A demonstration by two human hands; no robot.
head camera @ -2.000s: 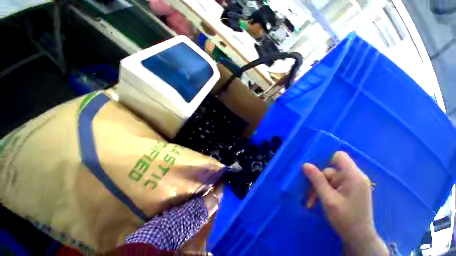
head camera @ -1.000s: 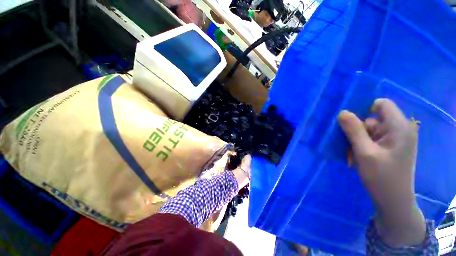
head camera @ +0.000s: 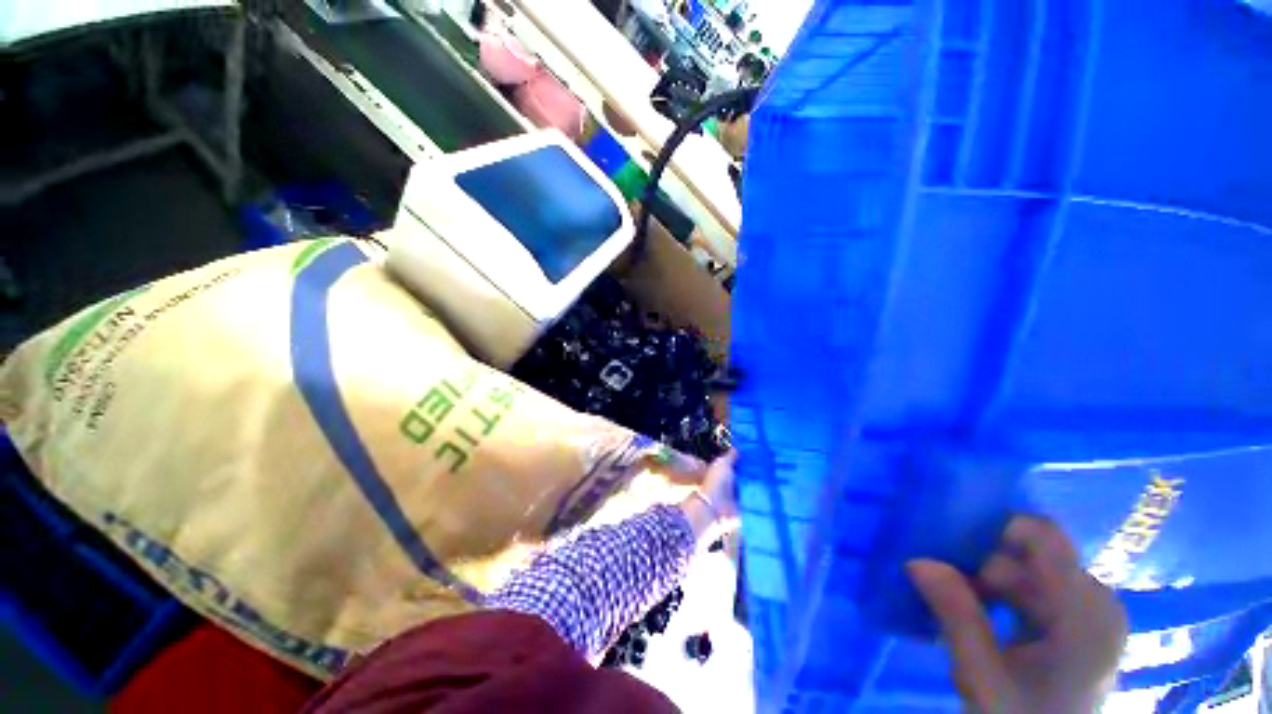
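Observation:
A blue plastic crate [head camera: 977, 307] stands steeply tipped at the right, its open side towards a heap of small black parts [head camera: 635, 366]. My right hand [head camera: 1032, 614] holds the crate by its outer wall, fingers curled, slightly blurred. My left arm, in a checked sleeve, reaches forward to the crate's left edge. My left hand [head camera: 716, 495] shows only in part there, beside the sack's mouth; its fingers are hidden. A tan sack [head camera: 209, 419] with a blue stripe and green print lies at the left, touching the heap.
A white box with a dark blue panel [head camera: 474, 251] stands behind the sack. A few black parts [head camera: 698, 646] lie on a white surface below my left arm. A black curved hose or handle and a cardboard edge are behind the heap. People are at the far line. A blue crate is at lower left.
The crate has tipped up more steeply, and the black parts seen at its lower edge a second ago are no longer visible in it. My right hand is lower in view.

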